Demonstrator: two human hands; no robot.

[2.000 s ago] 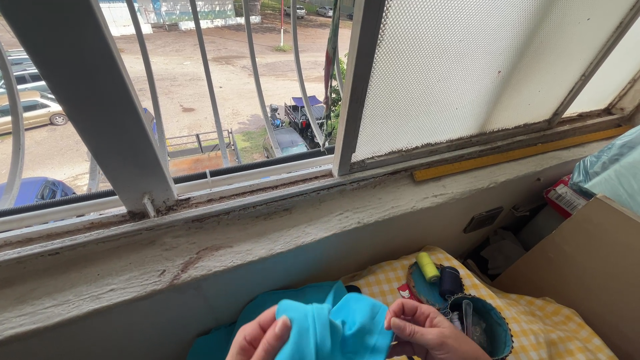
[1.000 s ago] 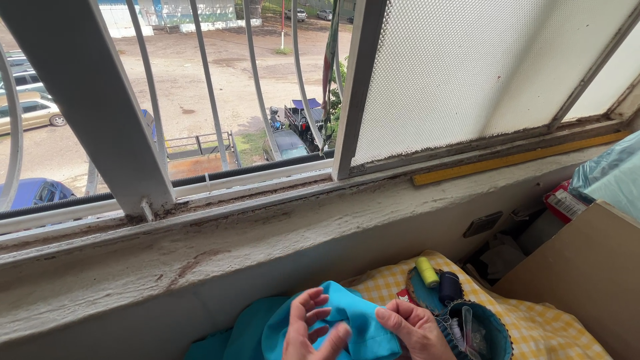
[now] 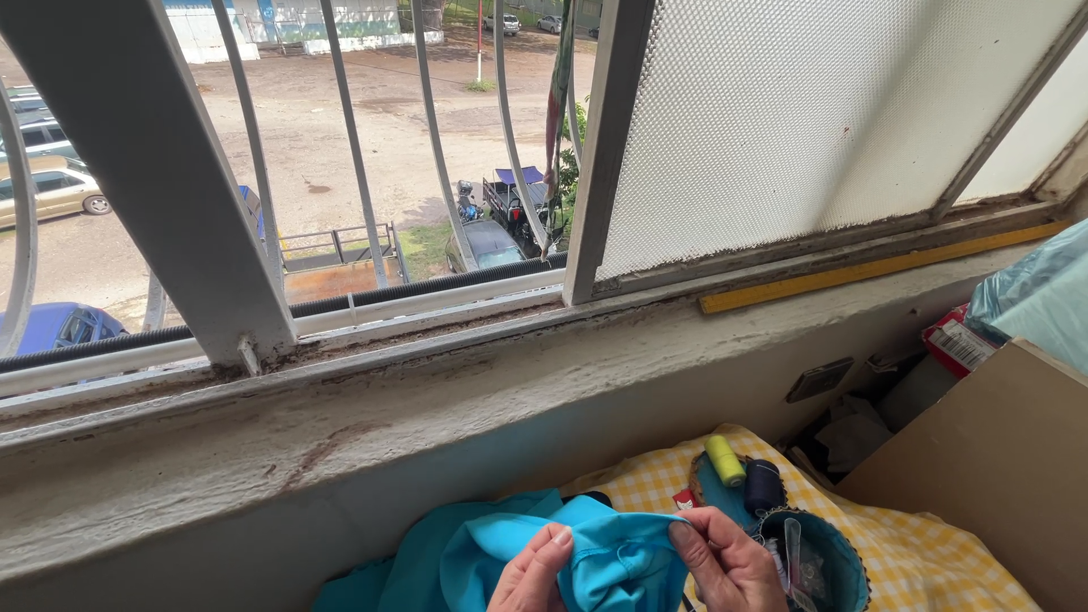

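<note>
Bright turquoise fabric [image 3: 625,552] with a visible seam is stretched between my two hands at the bottom of the view. My left hand [image 3: 534,571] pinches it between thumb and fingers. Its right edge is pinched by my right hand [image 3: 727,561]. More of the turquoise cloth [image 3: 425,552] lies in folds to the left. Just beyond my right hand are a yellow-green thread spool [image 3: 724,461] and a dark navy thread spool [image 3: 762,486]. A round lined sewing basket [image 3: 850,552] holds small items, among them a clear plastic piece. No needle can be made out.
A yellow-and-white checked cloth [image 3: 943,544] lies under the basket. A brown cardboard panel [image 3: 977,476] and a light blue plastic bag [image 3: 1041,289] are at the right. The rough windowsill [image 3: 382,408] runs across, with a yellow strip [image 3: 875,268] on it, below a barred window.
My left hand was raised with its fingers apart one second ago and now pinches the turquoise fabric. My right hand has kept hold of the fabric.
</note>
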